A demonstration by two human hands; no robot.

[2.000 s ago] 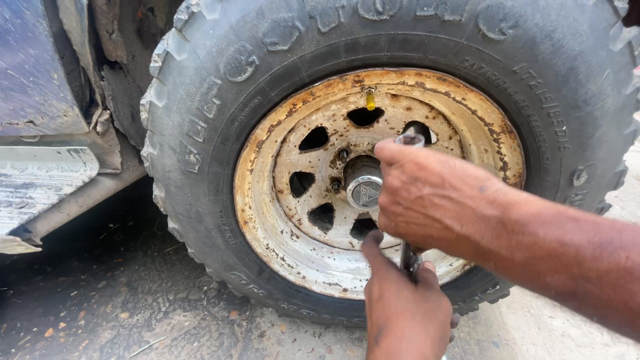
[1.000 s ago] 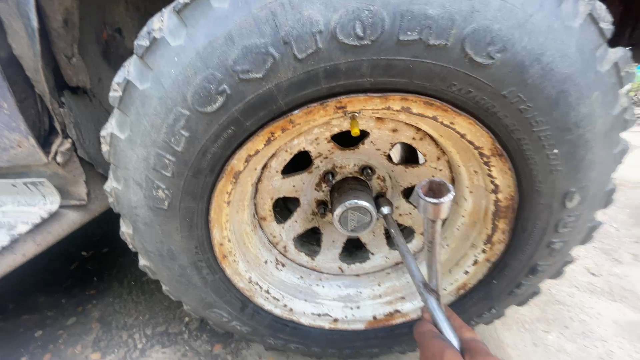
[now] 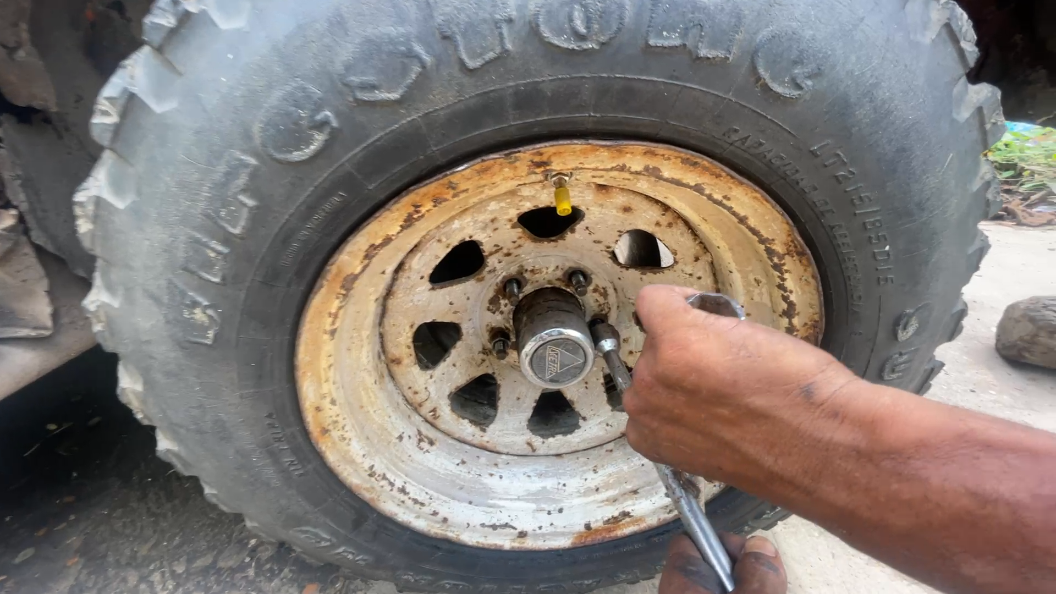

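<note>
Wrapped around a chrome lug wrench [image 3: 697,528] is my right hand [image 3: 726,388], to the right of the wheel's hub. A shiny socket end [image 3: 716,305] shows above its fingers. My left hand [image 3: 726,565] grips the wrench's lower part at the bottom edge, partly cut off. The wrench's far end [image 3: 605,334] sits at a lug position just right of the chrome hub cap [image 3: 557,359]. Bare studs [image 3: 578,282] stand out around the hub. The steel rim [image 3: 495,503] is rusty and cream coloured, with a yellow valve cap [image 3: 563,200] at its top.
A large black off-road tire [image 3: 206,330] with raised lettering surrounds the rim. Worn vehicle bodywork [image 3: 41,313] lies at the left. On the pale ground at the right is a rounded stone or wood block [image 3: 1027,332], with green plants [image 3: 1023,157] behind it.
My right hand, out of view one second ago, is back on the wrench. My left hand stays low on it. The view is closer to the wheel.
</note>
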